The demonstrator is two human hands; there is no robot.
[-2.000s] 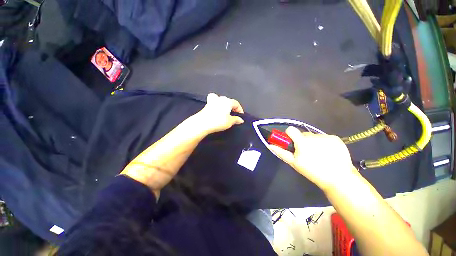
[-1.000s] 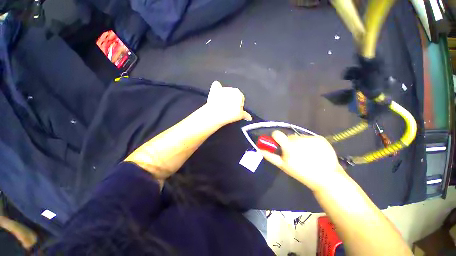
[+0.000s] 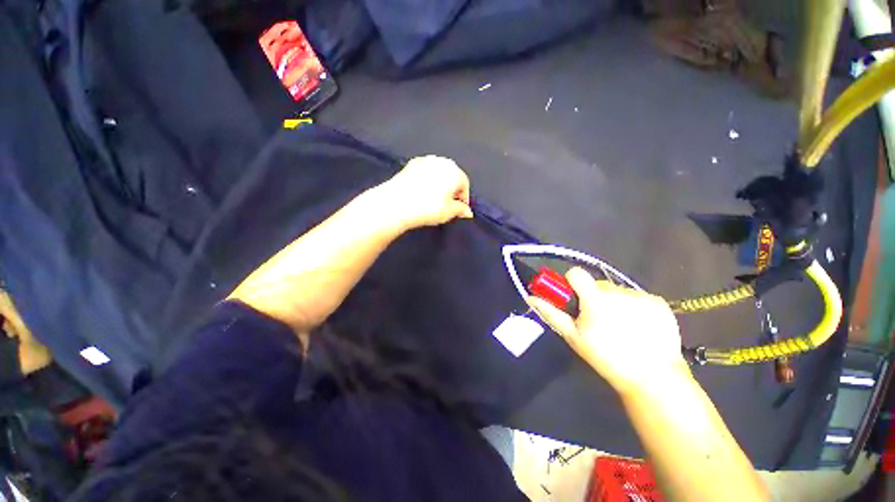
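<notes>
A dark navy garment (image 3: 393, 284) lies over the pressing table (image 3: 589, 157), with a white ticket (image 3: 518, 334) on it near the iron. My left hand (image 3: 432, 191) pinches the garment's far edge between fingertips. My right hand (image 3: 628, 324) grips the steam iron (image 3: 555, 288) by its black handle with a red end. The iron's pale-outlined plate rests on the cloth at the edge, its tip pointing left toward my left hand.
Yellow hoses (image 3: 822, 108) rise at the right. A phone (image 3: 294, 64) lies at the upper left beside a bluish-navy garment heap (image 3: 422, 29). A brown-handled tool (image 3: 783, 369) lies near the hose. A red crate (image 3: 623, 480) is below. Another person's arm (image 3: 22, 333) shows at far left.
The view has shifted. My left hand went from a looser, thumb-up pose to pinching the edge. The iron stays close to the same part of the edge.
</notes>
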